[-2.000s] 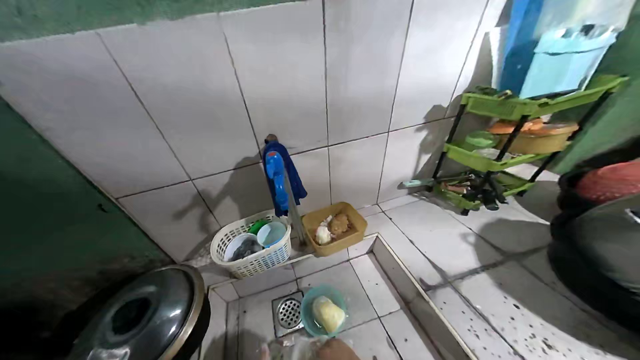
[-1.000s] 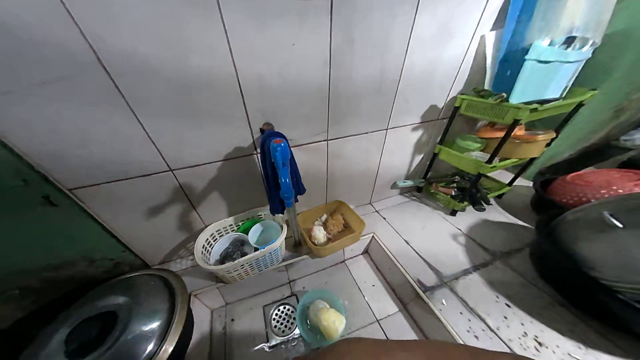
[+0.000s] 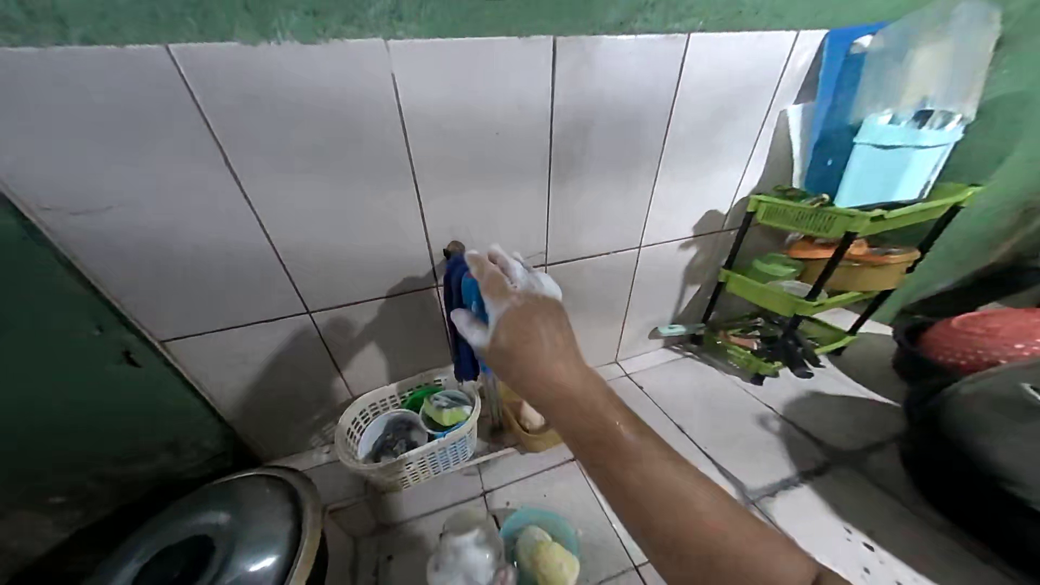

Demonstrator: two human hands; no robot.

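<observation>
My right hand (image 3: 520,305), with soap suds on its fingers, reaches over the blue tap fitting (image 3: 473,296) on the tiled wall; its palm side is hidden. A dark blue cloth (image 3: 459,349) hangs beside that fitting. At the bottom edge, my left hand (image 3: 505,576) shows only fingertips against a sudsy clear container (image 3: 465,552). Close by on its right, a teal bowl (image 3: 543,520) holds pale yellow lumps (image 3: 555,562). Below the cloth, a white plastic basket (image 3: 406,471) holds cups and a green-and-yellow sponge (image 3: 445,410).
A tan tub (image 3: 536,440) sits behind my right forearm. At lower left is a metal pot lid (image 3: 236,528). On the right stand a green tiered rack (image 3: 812,219), a light blue utensil holder (image 3: 898,162), a red perforated basket (image 3: 983,340) and a dark pot (image 3: 991,439).
My right hand has come up to the tap. The sudsy container now stands in view at the bottom. A sponge lies in the basket's light blue cup, which showed none before.
</observation>
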